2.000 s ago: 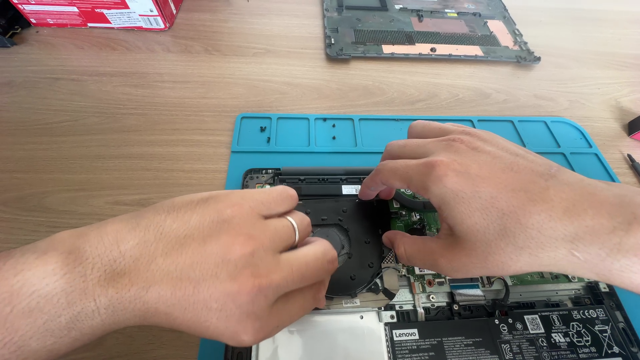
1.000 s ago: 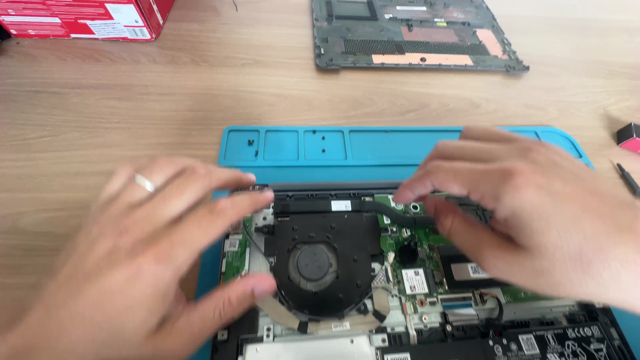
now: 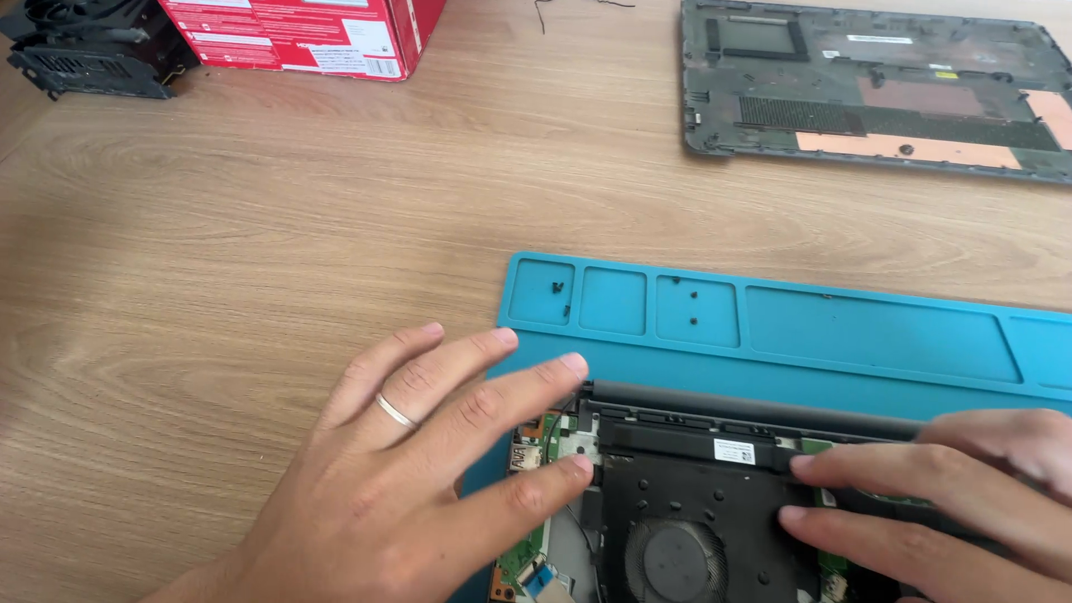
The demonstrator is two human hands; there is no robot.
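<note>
An opened laptop base (image 3: pixel 754 410) lies on a blue silicone repair mat (image 3: pixel 620 360), its lower part cut off by the frame. The black cooling fan (image 3: pixel 674 557) sits at its upper left, below a black heatsink bar (image 3: pixel 670 444) with a white label. My left hand (image 3: pixel 452 469), a ring on one finger, spreads over the laptop's left corner, thumb tip beside the fan housing, holding nothing. My right hand (image 3: pixel 946 502) rests its fingertips on the right edge of the fan housing and the heatsink; it grips nothing that I can see. Small screws (image 3: pixel 693 321) lie in mat compartments.
Farther back at the right lies the laptop's bottom cover (image 3: pixel 804 84), inner side up. A red box (image 3: pixel 310 33) and a black fan assembly (image 3: pixel 92 50) stand at the back left on the wooden table (image 3: pixel 251 209). Thin dark wires (image 3: pixel 543 17) lie at the top.
Two seconds ago both hands were at the fan's edges; one second ago they were apart from it. Now my right fingertips are back on the fan housing's edge. The view has shifted left.
</note>
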